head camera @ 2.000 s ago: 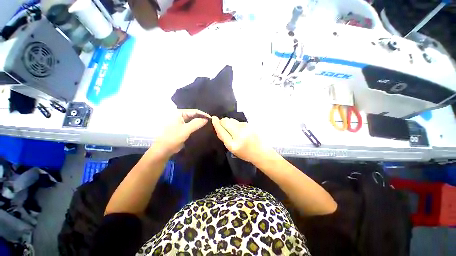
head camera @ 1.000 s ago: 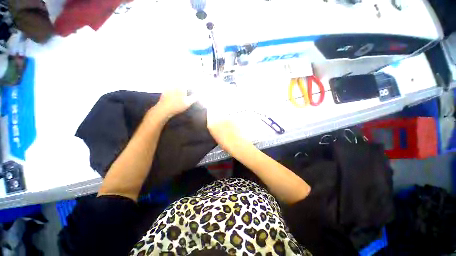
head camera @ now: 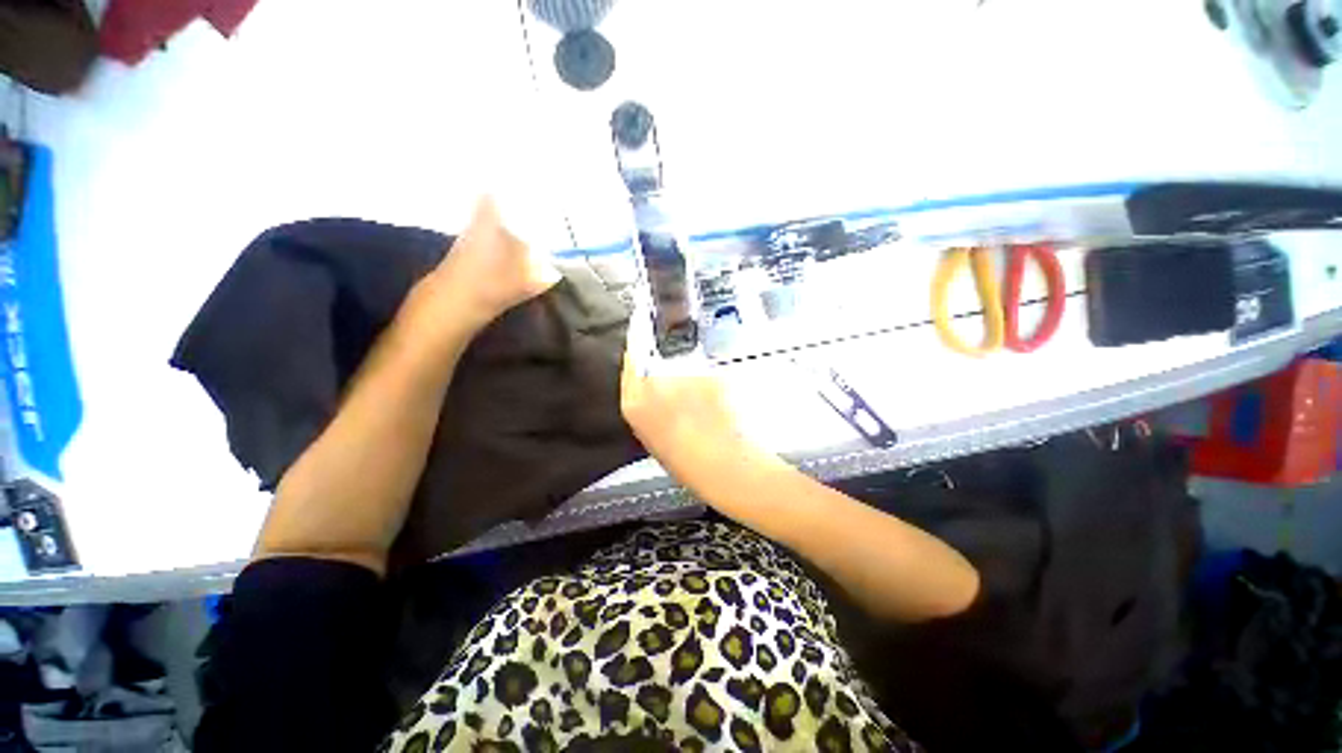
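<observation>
A black garment piece lies on the white table left of and under the needle area, and hangs over the front edge. My left hand rests on its far edge, left of the presser foot. My right hand is at the cloth's right edge, just in front of the presser foot. The fingertips of my right hand are partly hidden by the machine head and washed out by the light. The fingers of my left hand are pale and blurred.
Thread snips lie right of my right hand. Scissors with yellow-orange and red loops and a black phone lie further right. Dark cloth hangs below the table edge. A red crate stands at right. Red cloth lies at far left.
The cloth and both hands have moved from the table's front edge to the presser foot. The cloth now lies spread out to the left. The view has shifted closer to the machine head.
</observation>
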